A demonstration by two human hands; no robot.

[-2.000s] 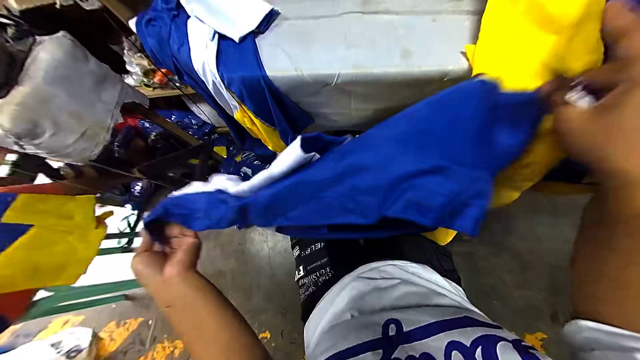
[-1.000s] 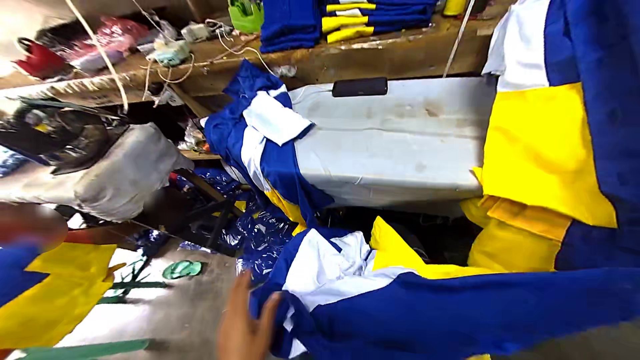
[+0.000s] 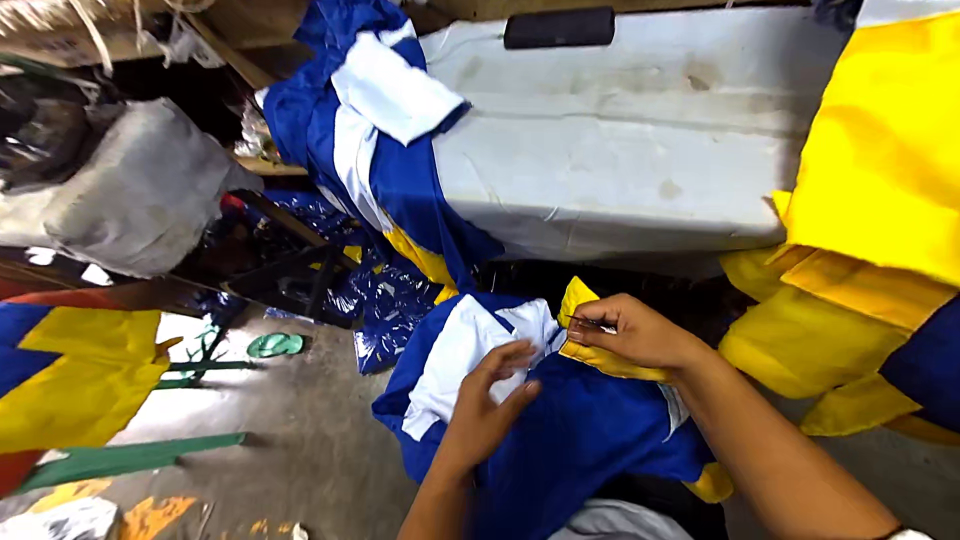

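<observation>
Across my lap lies a garment of blue, white and yellow fabric (image 3: 562, 427). My right hand (image 3: 626, 330) pinches a small dark tool, perhaps thread snips, at the garment's yellow strip (image 3: 611, 361). Just to the left, my left hand (image 3: 491, 401) hovers over or rests on the white part (image 3: 457, 356), its fingers apart and nothing held between them. A second blue, white and yellow garment (image 3: 401, 169) hangs over the left end of the covered bench, beyond both hands.
A bench under a pale cover (image 3: 615, 150) stands ahead, with a black oblong object (image 3: 559, 28) on it. Yellow and blue cloth (image 3: 877, 165) hangs at the right. A grey cloth-covered bundle (image 3: 150, 187), shiny plastic-wrapped packs (image 3: 394, 307) and a green sandal (image 3: 275, 345) are at the left.
The blue fabric was stretched between both hands two seconds ago; now the garment lies bunched on my lap. My right hand, out of view one second ago, is back at the yellow strip.
</observation>
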